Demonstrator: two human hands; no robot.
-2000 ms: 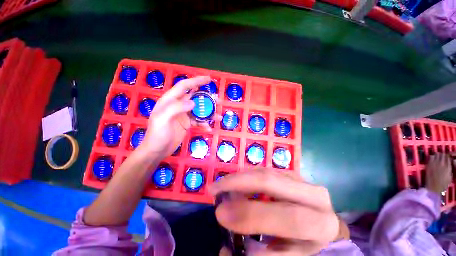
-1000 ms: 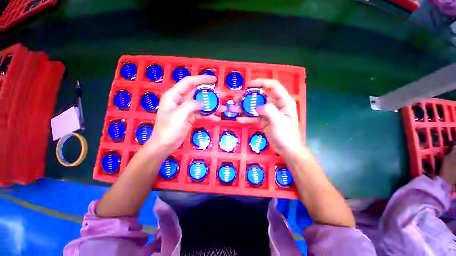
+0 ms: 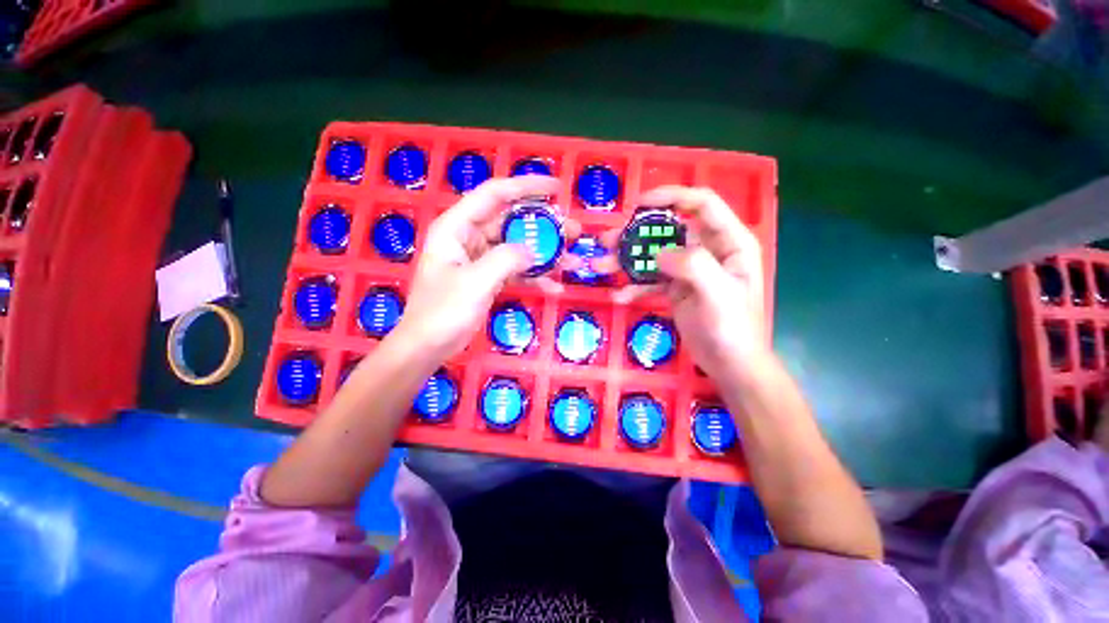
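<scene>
My left hand (image 3: 468,268) grips a round watch head (image 3: 532,239) by its edge, its bright blue side with pale central marks facing up. My right hand (image 3: 708,274) grips another watch head (image 3: 652,245), which shows a dark face with several light green-white squares, perhaps reflections. Both are held above a red-orange compartment tray (image 3: 310,428). Most visible pockets hold blue-faced watch heads; two pockets at the top right are empty. My hands and forearms hide some pockets.
Stacked red-orange trays (image 3: 103,262) stand at the left. A tape roll (image 3: 178,346), white paper (image 3: 192,282) and a dark pen (image 3: 228,231) lie beside them. At the right are a grey metal post (image 3: 1022,231), another tray (image 3: 1031,353) and a person's pink-lilac sleeve (image 3: 1034,535).
My right hand, a blur near the front earlier, came up beside the left holding a watch head. That head showed blue one second ago and shows a dark face now.
</scene>
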